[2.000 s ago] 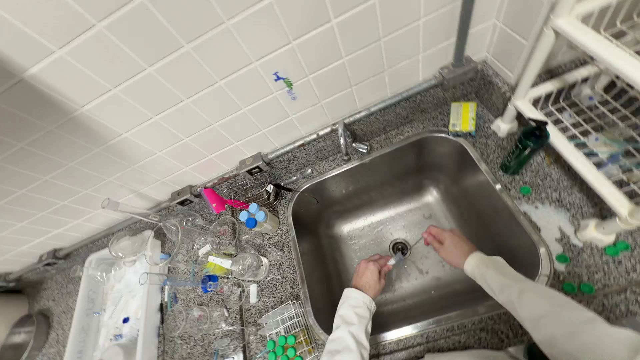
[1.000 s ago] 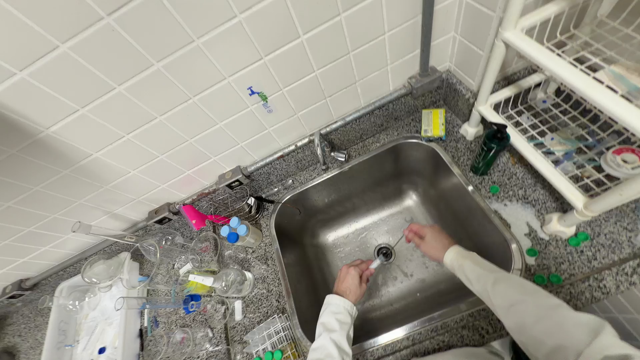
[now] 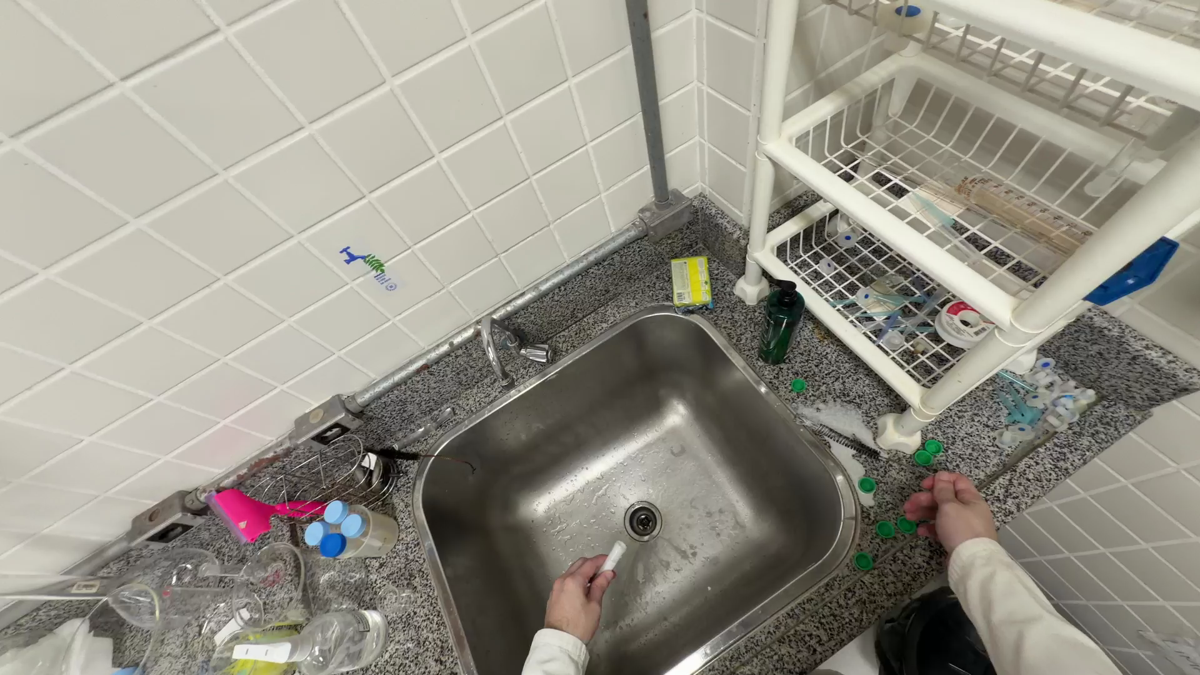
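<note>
Over the lower part of the stainless steel sink [image 3: 712, 450], my left hand [image 3: 577, 595] grips a small whitish tube [image 3: 613, 556], tilted, just below and left of the drain [image 3: 642, 521]. My right hand [image 3: 954, 514] is over the granite counter right of the sink, beside several green caps [image 3: 885, 530]. Its fingers are bent together, and whether they touch a cap cannot be told. A thin dark brush [image 3: 848, 441] lies on the counter near some white foam at the sink's right rim.
Behind the sink stands a chrome faucet [image 3: 494, 352]. A yellow packet [image 3: 692, 281] and a dark green pump bottle [image 3: 781, 323] sit by the far right corner, next to a white wire rack [image 3: 844, 347]. At left are blue-capped bottles [image 3: 349, 532] and glassware [image 3: 342, 640].
My right hand has moved from above the sink, near the tube, to the green caps on the right counter. My left hand still holds the tube. The view has shifted right.
</note>
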